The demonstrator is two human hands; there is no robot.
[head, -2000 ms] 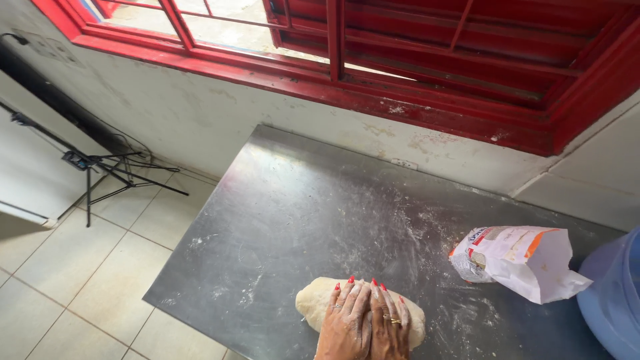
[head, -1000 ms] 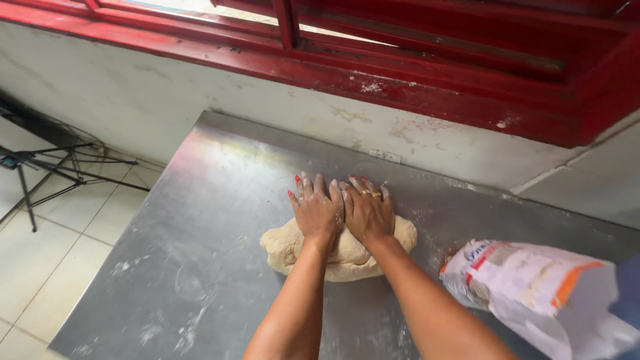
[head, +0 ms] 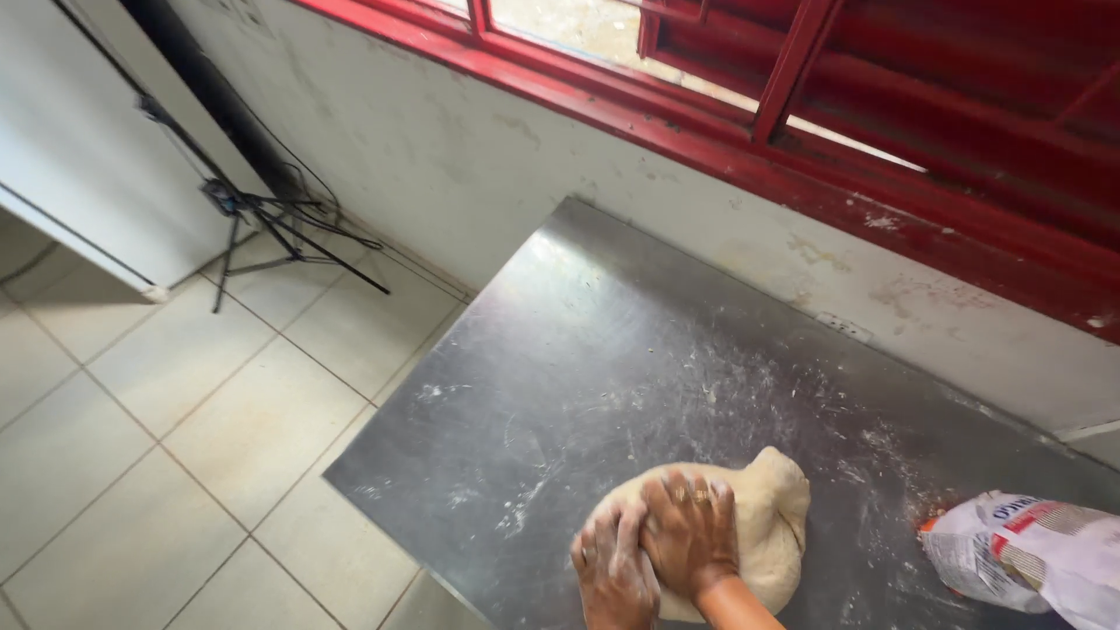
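A large lump of pale dough (head: 766, 525) rests on the floured metal table (head: 560, 350), near the bottom of the head view. My left hand (head: 615, 564) presses on the dough's left side, its fingers bent and dusted with flour. Beside it, touching it, my right hand (head: 696, 534) lies over the middle of the dough, with rings on a finger. The dough's right end rises in a folded bump. To the right, an open paper flour bag (head: 1015, 551) lies on the table, partly cut off by the frame.
A white wall (head: 420, 149) with a red metal window frame (head: 665, 140) runs behind the table. On the tiled floor (head: 192, 420) at the left stands a black tripod (head: 271, 232) with cables, next to a white appliance or cabinet (head: 87, 149).
My hands have moved to the left part of the dough, and the lump has changed from a long shape to a rounder one with a raised right end. The view has swung.
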